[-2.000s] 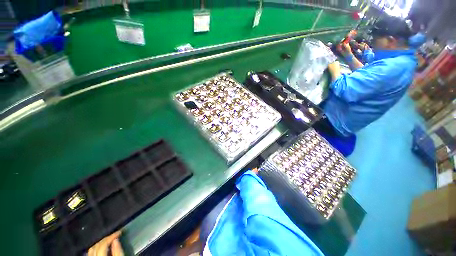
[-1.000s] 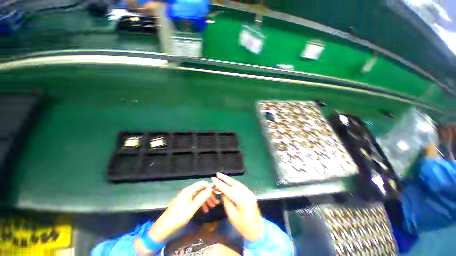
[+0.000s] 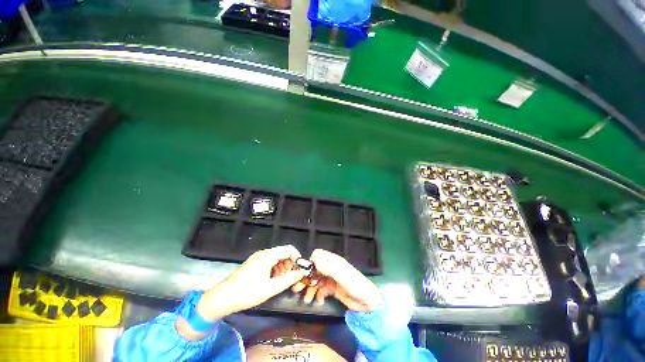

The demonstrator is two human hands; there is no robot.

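Observation:
My left hand [image 3: 258,283] and my right hand [image 3: 339,279] meet at the bench's front edge, just below the foam compartment tray. Between their fingertips they hold a small dark electronic unit [image 3: 304,264] with a bright white spot; the fingers cover much of it. The black foam compartment tray [image 3: 283,233] has two rows of square pockets. Two black units with bright square faces, one at the far left [image 3: 226,201] and one beside it [image 3: 262,206], sit in its back row. The other pockets hold nothing visible.
A blister tray stack [image 3: 481,233] is at right, a long black tray [image 3: 559,254] beyond it. Another blister tray [image 3: 527,353] is lower right. A large black tray [image 3: 35,155] is far left, yellow trays [image 3: 60,304] lower left. A metal rail [image 3: 396,109] runs behind.
The view has swung left and the trays have shifted in the picture. My hands, apart two seconds ago, came together by one second ago and are still together, with the unit's bright spot now visible.

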